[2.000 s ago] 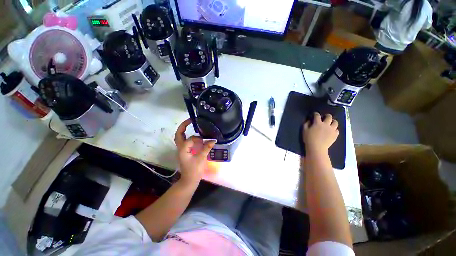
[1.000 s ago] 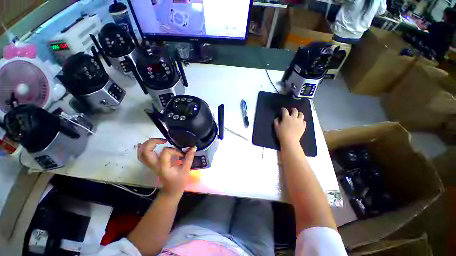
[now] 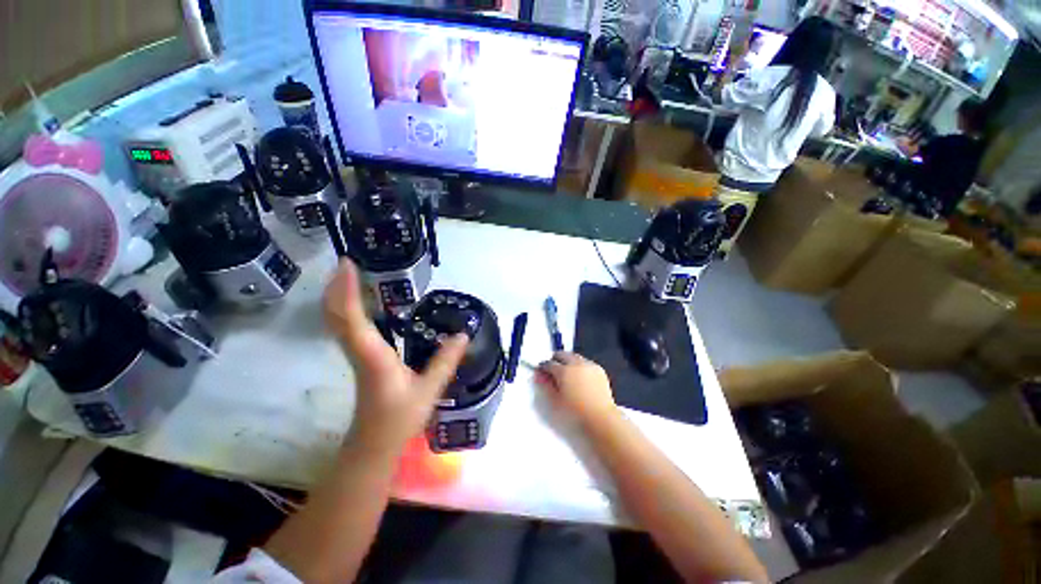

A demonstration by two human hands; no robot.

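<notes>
A black-domed security camera (image 3: pixel 479 363) with a silver body stands upright near the table's front edge, an orange-red glow at its base. My left hand (image 3: pixel 394 371) is raised in front of its left side, thumb and fingers spread, holding nothing; it hides part of the dome and left antenna. My right hand (image 3: pixel 577 386) is low on the table right of this camera, fingertips at the end of a thin stick (image 3: pixel 529 366); whether they grip it is unclear. The mouse (image 3: pixel 646 348) lies untouched on the black pad (image 3: pixel 605 314). The monitor (image 3: pixel 457 97) shows a live picture.
Several more dome cameras stand left and behind, one (image 3: pixel 676 249) beyond the pad. A blue-black pen (image 3: pixel 554 323) lies beside my right hand. A pink-white fan (image 3: pixel 59 234) and power supply (image 3: pixel 194 143) are at left. An open carton (image 3: pixel 902 439) is right. People are in the background.
My right hand has left the mouse and moved left to the stick. My left hand has risen from the camera's base and opened. The view has tilted up, showing more of the monitor.
</notes>
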